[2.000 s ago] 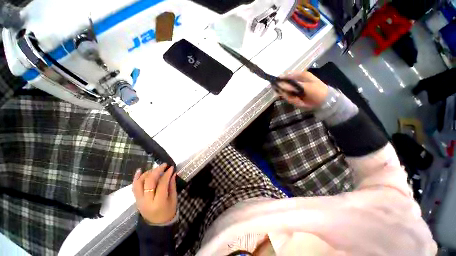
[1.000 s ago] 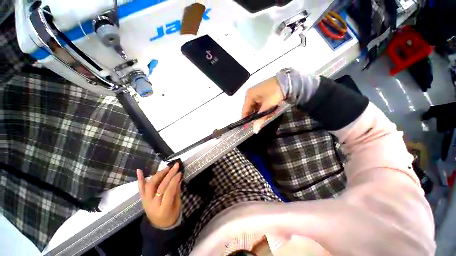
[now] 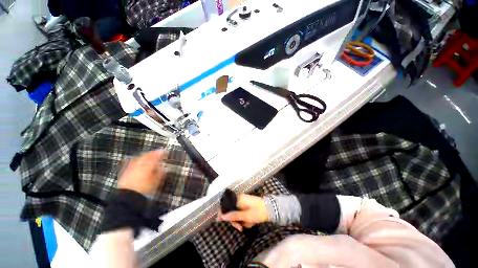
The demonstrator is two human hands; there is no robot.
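A black binding strip (image 3: 198, 157) runs from the needle area (image 3: 181, 128) of the white sewing machine (image 3: 209, 63) down to the table's front edge. The plaid garment panel (image 3: 105, 152) lies left of the strip. My left hand (image 3: 142, 171) is blurred over the plaid cloth; whether it grips the cloth cannot be told. My right hand (image 3: 246, 211) is at the table's front edge, closed on a black bunched piece (image 3: 228, 202), apart from the strip's lower end. The black-handled shears (image 3: 301, 102) lie on the table.
The smartphone (image 3: 249, 107) lies left of the shears. A brown cardboard piece (image 3: 223, 84) is on the machine. Orange and yellow loops (image 3: 358, 53) lie at the table's far end. More plaid pieces (image 3: 393, 167) lie at right. A red stool (image 3: 461, 56) stands beyond.
The shears have left my right hand and lie right of the phone. My right hand now holds a black piece. My left hand has moved up-left over the plaid. The view has shifted and widened.
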